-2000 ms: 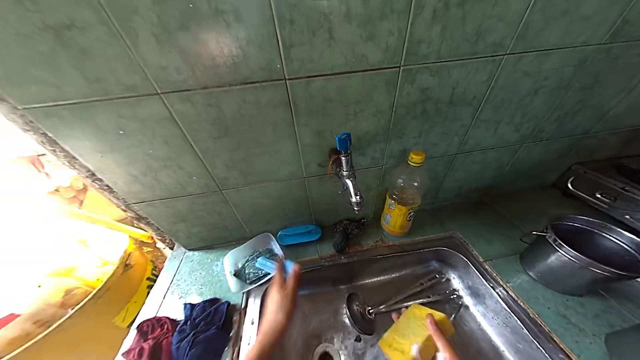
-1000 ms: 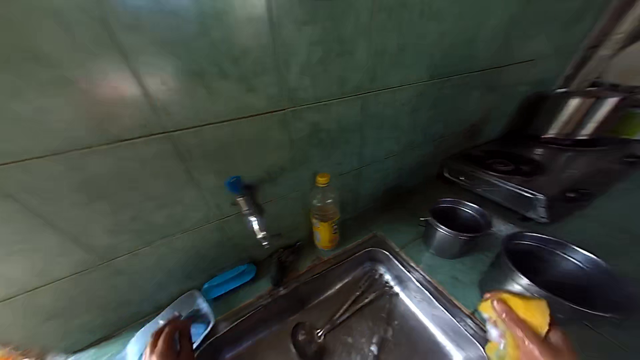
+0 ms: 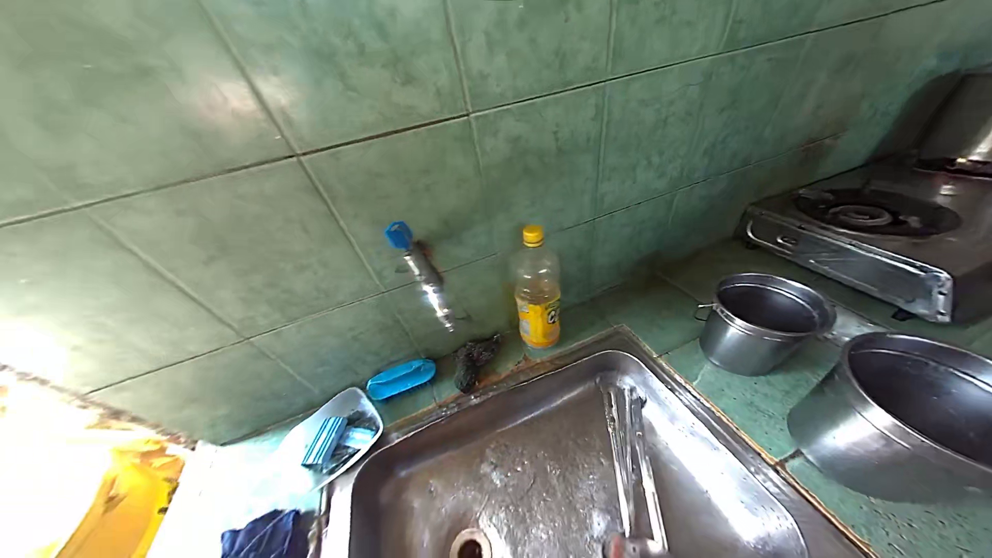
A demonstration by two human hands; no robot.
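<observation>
My left hand is out of view. At the bottom edge, a small reddish patch (image 3: 624, 547) by the metal utensil handles (image 3: 632, 457) may be fingertips of my right hand; what it holds is hidden. The handles lie in the stainless steel sink (image 3: 527, 480), right of its drain hole (image 3: 470, 545). On the counter left of the sink, a white plastic container (image 3: 341, 407) holds a blue striped bar (image 3: 325, 442) and dark scouring material. Beside it are a blue scrubbing brush (image 3: 401, 379) and a dark scourer (image 3: 472, 363). The yellow sponge is not visible.
Above the sink, a metal tap (image 3: 428, 285) with a blue handle juts from the tiled wall. A yellow-capped plastic bottle (image 3: 538, 288) stands behind the sink. Right are a small pot (image 3: 748, 341), a large pot (image 3: 860, 434) and a gas stove (image 3: 852, 252). Dark blue cloth (image 3: 263, 536) lies lower left.
My left hand has left the container and the view. The yellow sponge, in my right hand near the large pot one second ago, has gone from sight. The view has shifted.
</observation>
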